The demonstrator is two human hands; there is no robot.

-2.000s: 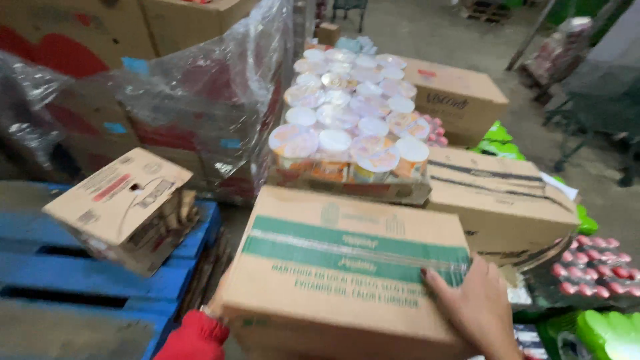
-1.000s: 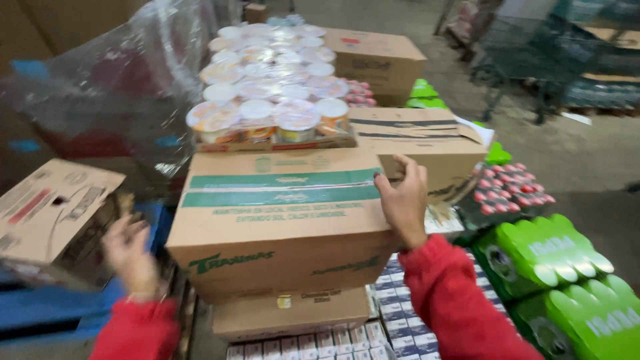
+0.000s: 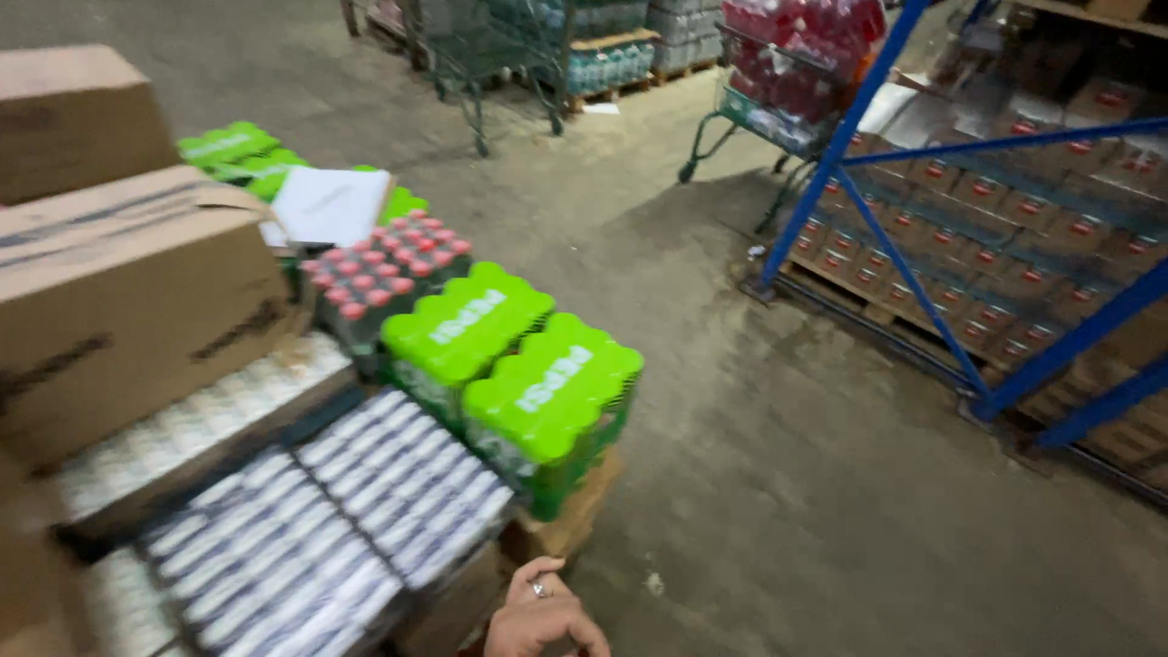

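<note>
One hand, which looks like my right hand (image 3: 543,611), shows at the bottom middle, with a ring on a finger and its fingers partly curled. Nothing can be made out in it. It is beside the stack's corner, just below the green shrink-wrapped Pepsi packs (image 3: 557,383). Left of it lie trays of small white-and-blue cartons (image 3: 310,529). A taped cardboard box (image 3: 137,319) rests on white packs at the left. Behind the Pepsi packs stand bottles with red caps (image 3: 388,265), near a white sheet (image 3: 330,205). My left hand is outside the view.
Blue metal racking (image 3: 876,228) at the right holds stacked cartons (image 3: 1004,237) on a pallet. A cart with red bottles (image 3: 794,73) stands beside it, and another metal cart (image 3: 493,46) is farther back. Concrete floor (image 3: 776,474) runs between the stack and the racking.
The view has swung to the right. One second ago my right hand was at the green-taped box; now it is by the stack's corner. My left hand has gone out of view.
</note>
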